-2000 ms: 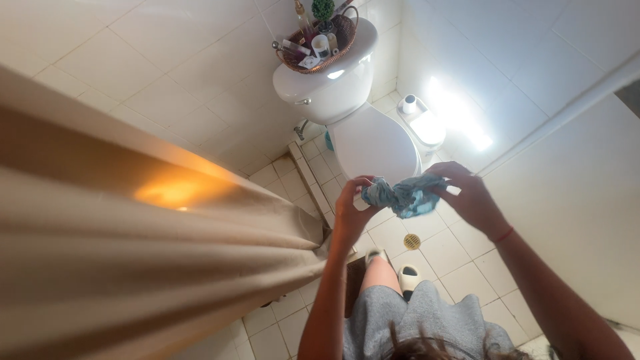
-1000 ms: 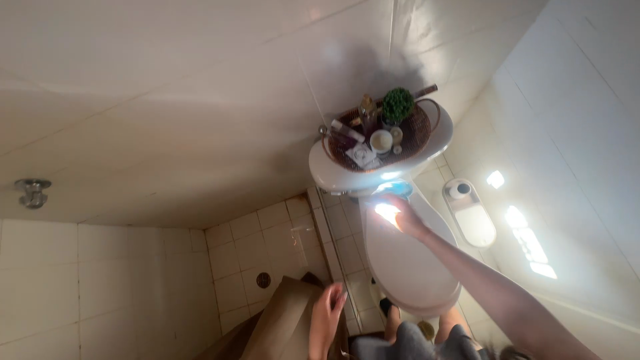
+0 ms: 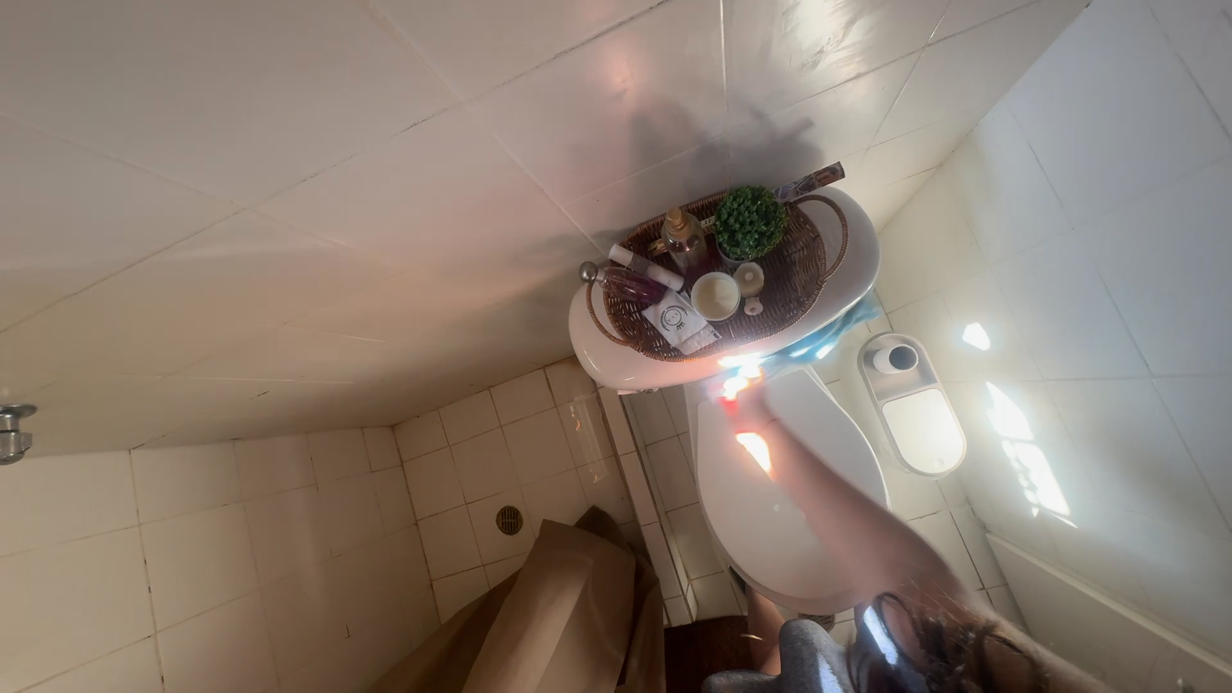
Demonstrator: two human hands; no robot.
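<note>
My right hand [image 3: 739, 387], washed out by bright sunlight, is at the front of the white toilet tank [image 3: 616, 361], above the back of the closed toilet lid [image 3: 770, 520]. A blue cloth [image 3: 835, 335] stretches from this hand to the right along the tank's front edge. The hand appears closed on the cloth's near end, though glare hides the fingers. On the tank lid sits a brown wicker basket [image 3: 813, 255] with a small green plant [image 3: 750, 223], a pump bottle [image 3: 684, 241], a white cup [image 3: 715, 295] and tubes. My left hand is out of view.
At the right of the toilet stands a white-and-grey holder [image 3: 912, 404] with a dark round opening. A brown curtain [image 3: 558, 606] hangs at the lower left beside a low tiled curb [image 3: 647, 491]. The floor drain [image 3: 509, 521] lies beyond it. Tiled walls rise behind and at right.
Two seconds ago both hands held the bunched cloth in front of the toilet. My left hand, near the curtain one second ago, has left the view. The cloth now extends farther right along the tank.
</note>
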